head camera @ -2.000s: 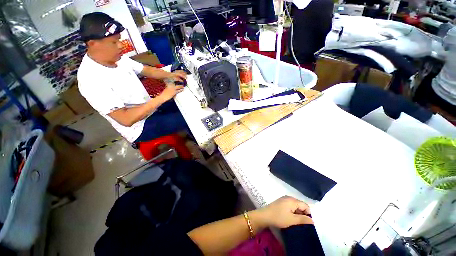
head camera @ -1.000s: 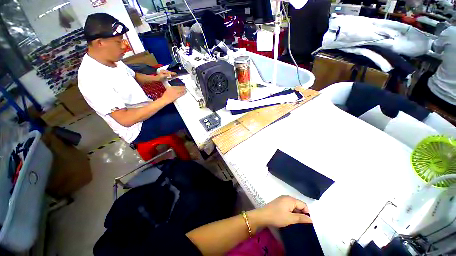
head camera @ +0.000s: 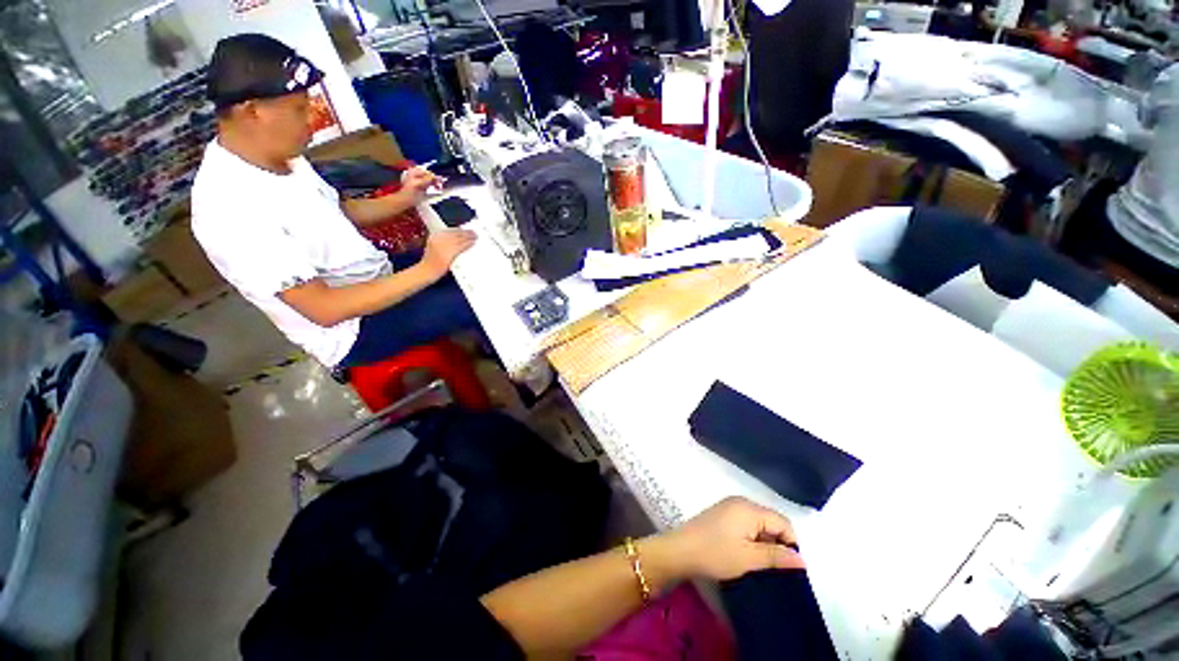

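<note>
My left hand [head camera: 746,540] reaches in from the bottom, with a gold bracelet on the wrist. Its fingers pinch the top edge of a dark cloth piece [head camera: 780,615] at the front edge of the white table. The cloth's lower end is cut off by the picture's edge. A second dark cloth rectangle [head camera: 773,444] lies flat on the table beyond my hand. A dark bundle of cloth [head camera: 976,640] shows at the bottom right, beside the machine's needle area. My right hand is not in view.
A lime-green fan [head camera: 1127,409] stands behind the white sewing machine [head camera: 1122,549] at right. Cardboard [head camera: 634,338] with fabric strips [head camera: 679,262] lies at the table's left, near a black speaker-like box [head camera: 560,211] and bottle [head camera: 627,194]. A coworker [head camera: 304,220] sits left. Dark cloth [head camera: 440,517] is heaped below.
My left hand keeps its hold on the cloth, almost unmoved. The coworker's hands have moved apart, and a small dark piece now shows between them. The view has shifted slightly.
</note>
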